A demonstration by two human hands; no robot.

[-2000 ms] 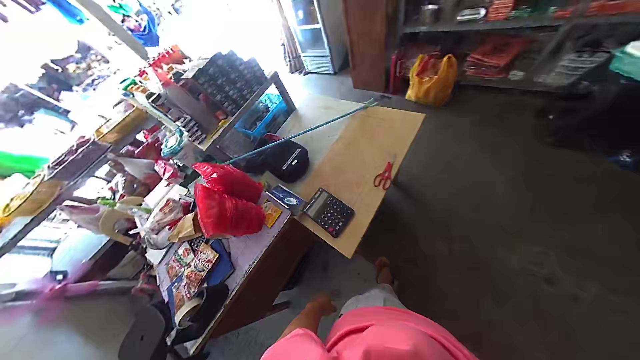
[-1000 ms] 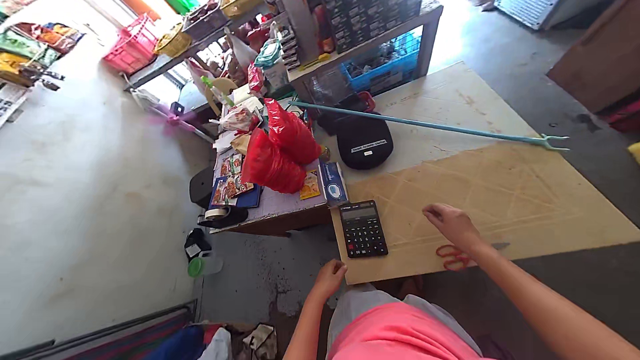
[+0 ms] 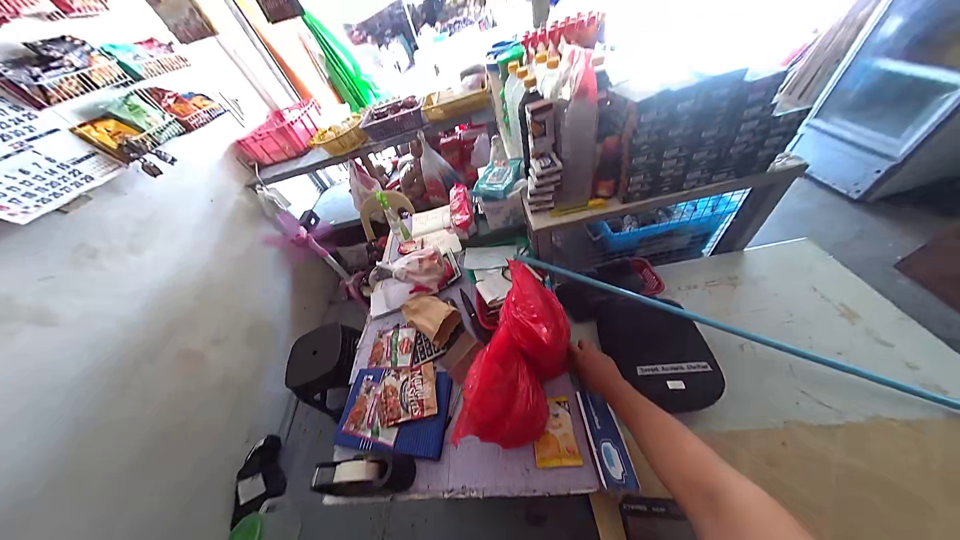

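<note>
My right hand (image 3: 594, 367) reaches in from the lower right and touches the right side of a tied red plastic bag (image 3: 517, 360); whether its fingers grip the bag cannot be told. The bag stands on the small cluttered table (image 3: 480, 472). Beside the hand lie a black case (image 3: 660, 356) with a label and a blue-and-white box (image 3: 609, 446). A yellow packet (image 3: 559, 435) is in front of the bag. Food sachets (image 3: 409, 394) rest on a blue notebook (image 3: 427, 442) to its left, with a tape dispenser (image 3: 364, 474) nearer. My left hand is out of view.
A long blue-green pole (image 3: 712, 322) lies across the case and the pale tabletop (image 3: 787, 292) at the right. Behind stands a shelf (image 3: 667, 191) with bottles and stacked small boxes. A black stool (image 3: 322, 360) is left of the table. The calculator's edge (image 3: 652, 510) shows at the bottom.
My right hand has moved from over the wooden board to the red bag. My left hand, seen near the calculator one second ago, has left the view. The view has swung left and closer.
</note>
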